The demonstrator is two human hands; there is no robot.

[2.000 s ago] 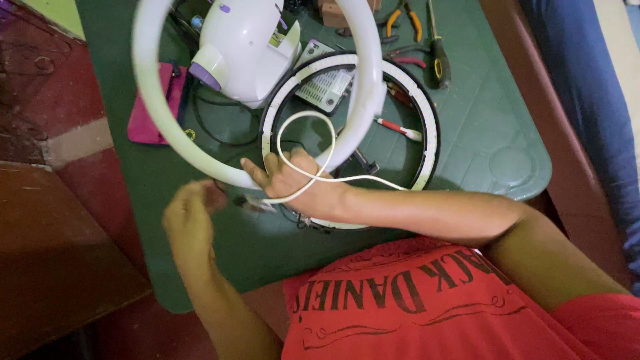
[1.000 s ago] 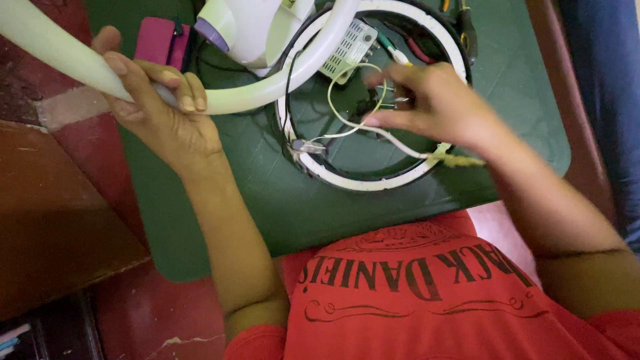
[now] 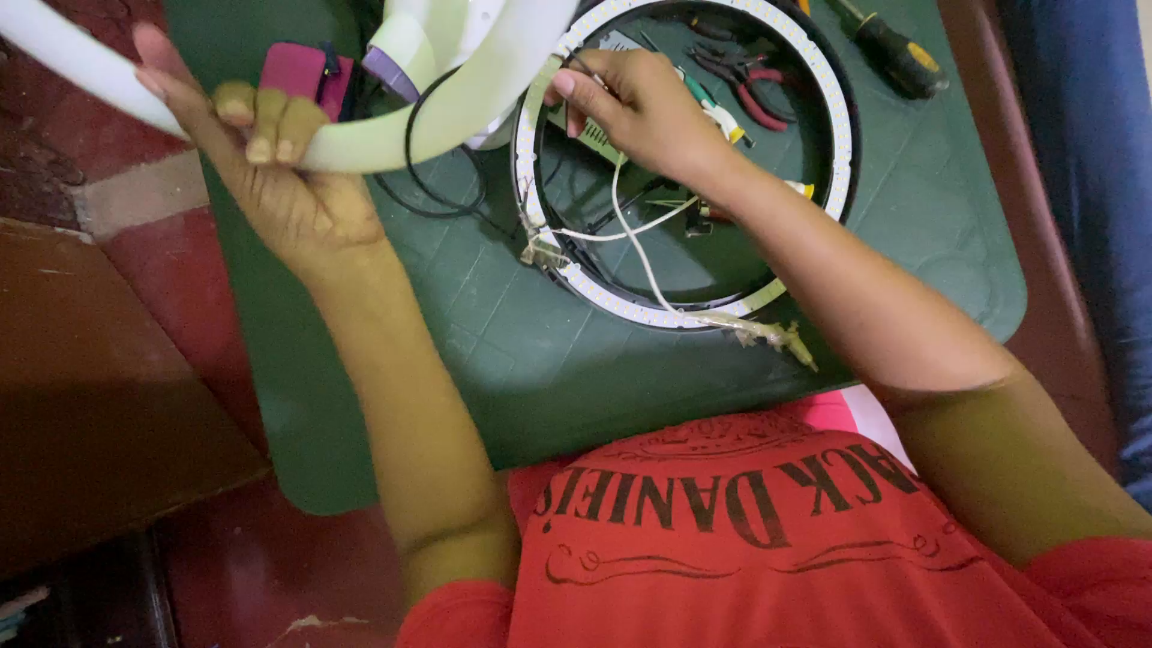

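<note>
My left hand (image 3: 279,171) grips a white ring-shaped diffuser cover (image 3: 369,144), which reaches up past the top edge of the view. A thin black cable (image 3: 409,135) loops around the cover. Under my right hand (image 3: 643,112) lies a ring light's LED strip on a black round frame (image 3: 843,117). The right fingertips are pinched at the ring's upper left, by a dark wire; whether they grip it is unclear. A white cable (image 3: 634,243) crosses the ring, its taped end (image 3: 765,333) resting over the lower rim. Clear tape (image 3: 543,252) wraps the ring's lower left.
On the green table (image 3: 630,387) lie red-handled pliers (image 3: 760,97) inside the ring and a black and yellow screwdriver (image 3: 900,58) at upper right. A white and purple device (image 3: 432,40) and a pink pouch (image 3: 301,72) are at the top left. A brown wooden surface (image 3: 99,387) stands left.
My left hand, beside the cover two seconds ago, now holds it, and the cover has shifted left. My right hand has gone from the ring's middle to its upper left.
</note>
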